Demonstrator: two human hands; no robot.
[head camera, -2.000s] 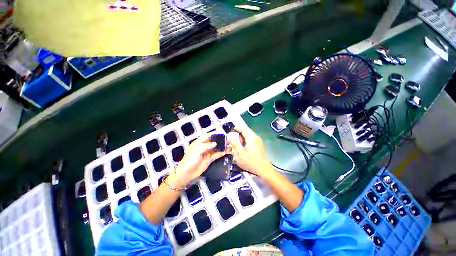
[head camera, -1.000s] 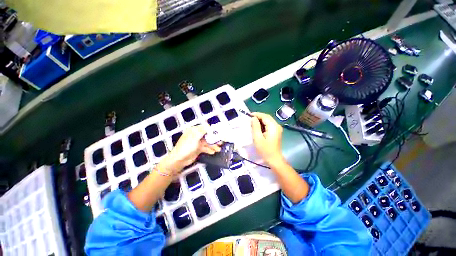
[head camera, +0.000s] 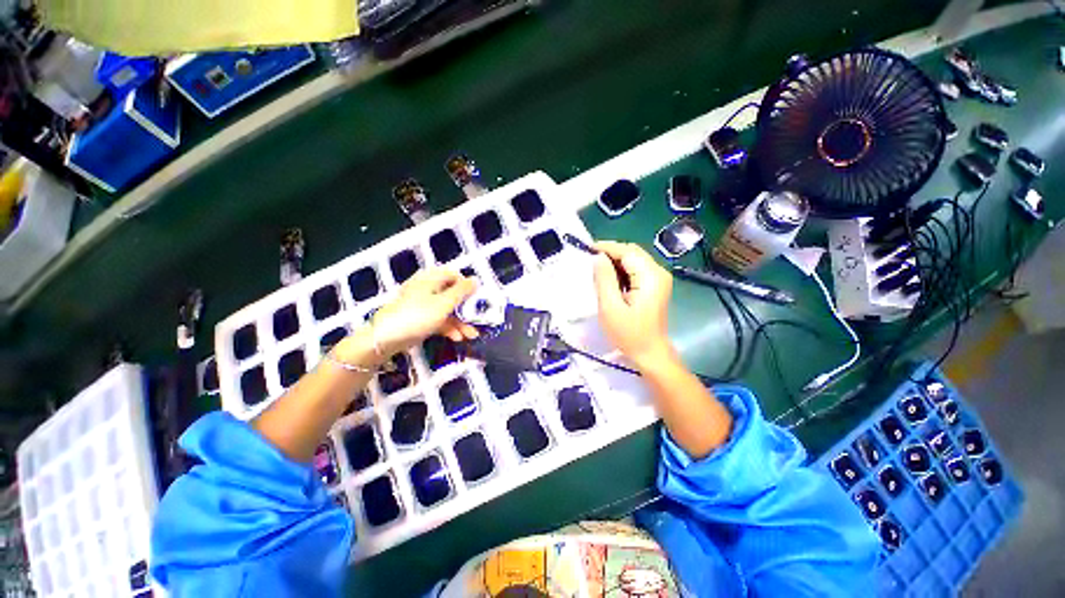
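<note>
My left hand (head camera: 423, 313) holds a smartwatch unit (head camera: 480, 308) with its pale back and round centre facing up. A flat black box (head camera: 517, 338) is just beside and below the unit, over the white compartment tray (head camera: 598, 386), with a thin black cable at its right side. My right hand (head camera: 634, 298) is closed around a slim dark stick (head camera: 579, 243) whose tip points up and left over the tray's right part. Black square display units fill many of the tray's pockets. My left forearm hides part of the tray.
A black fan (head camera: 846, 140), a bottle (head camera: 761, 233), a pen-like tool (head camera: 733, 284) and a power strip (head camera: 871, 270) with tangled cables are right. A blue tray (head camera: 960, 514) is low right, a second white tray (head camera: 88, 491) left. Loose watches (head camera: 619, 196) lie behind the tray.
Earlier the unit's black face showed between both hands. Now its pale back shows in my left hand. My right hand has moved away to the right and holds the dark stick. The view has shifted.
</note>
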